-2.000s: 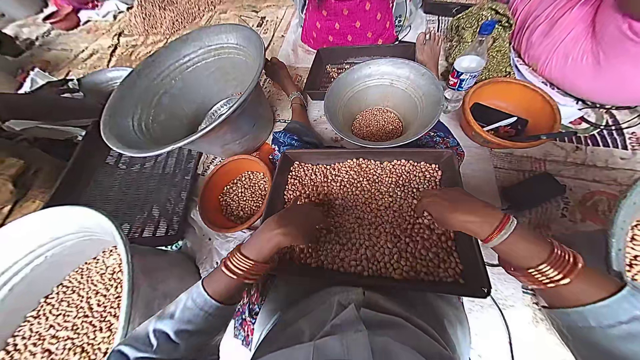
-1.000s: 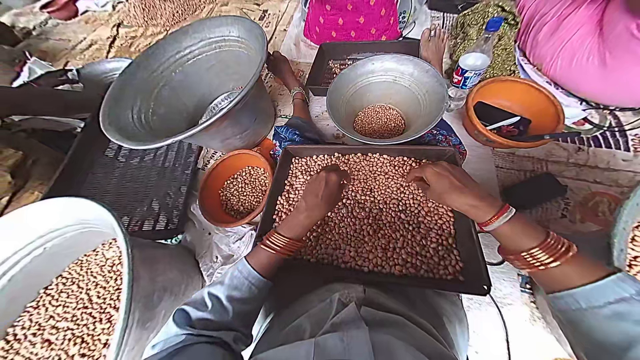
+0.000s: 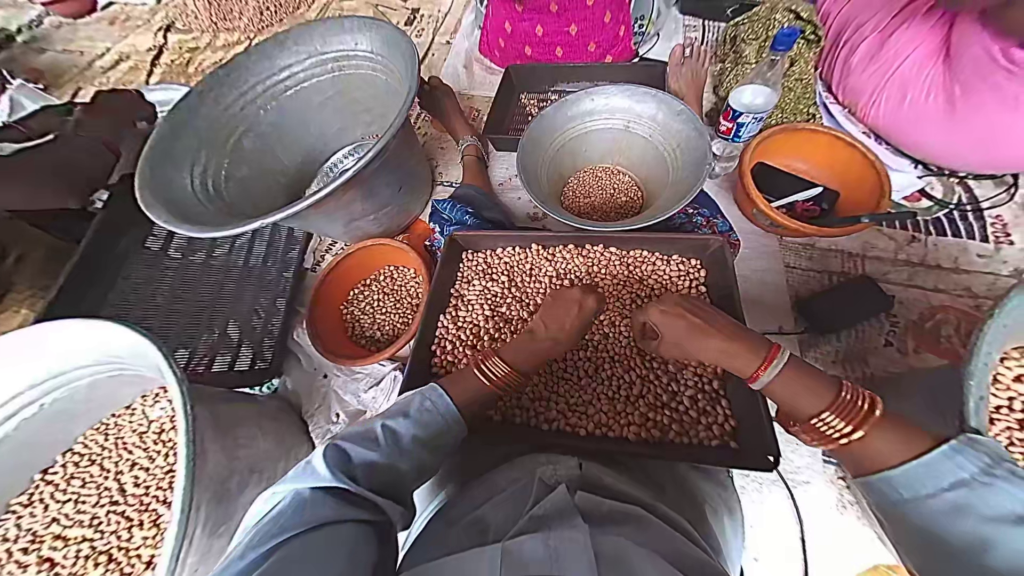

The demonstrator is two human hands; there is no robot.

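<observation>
A dark rectangular tray (image 3: 752, 384) lies across my lap, spread with many small brown nuts or seeds (image 3: 608, 400). Near the tray's middle, my left hand (image 3: 564, 320) rests on the nuts with its fingers curled down, so its fingertips are hidden. My right hand (image 3: 680, 328) is just to the right, fingers curled in towards the palm, low over the nuts; whether it grips any cannot be told. Metal bangles circle both wrists. Beyond the tray stands a metal bowl (image 3: 544, 152) with a small heap of nuts. Left of the tray, an orange bowl (image 3: 324, 320) holds more nuts.
A large metal basin (image 3: 192, 144) tilts at upper left above a black slotted tray (image 3: 208, 296). Nut-filled metal vessels flank me, left (image 3: 184, 448) and right (image 3: 980, 360). A plastic bottle (image 3: 748, 108) stands beside an orange bowl (image 3: 856, 160) holding dark items. Other people sit around.
Since one second ago, my left hand has moved right and a little nearer to me within the tray. It was farther left, over the nuts, two seconds ago. The hands are now close together.
</observation>
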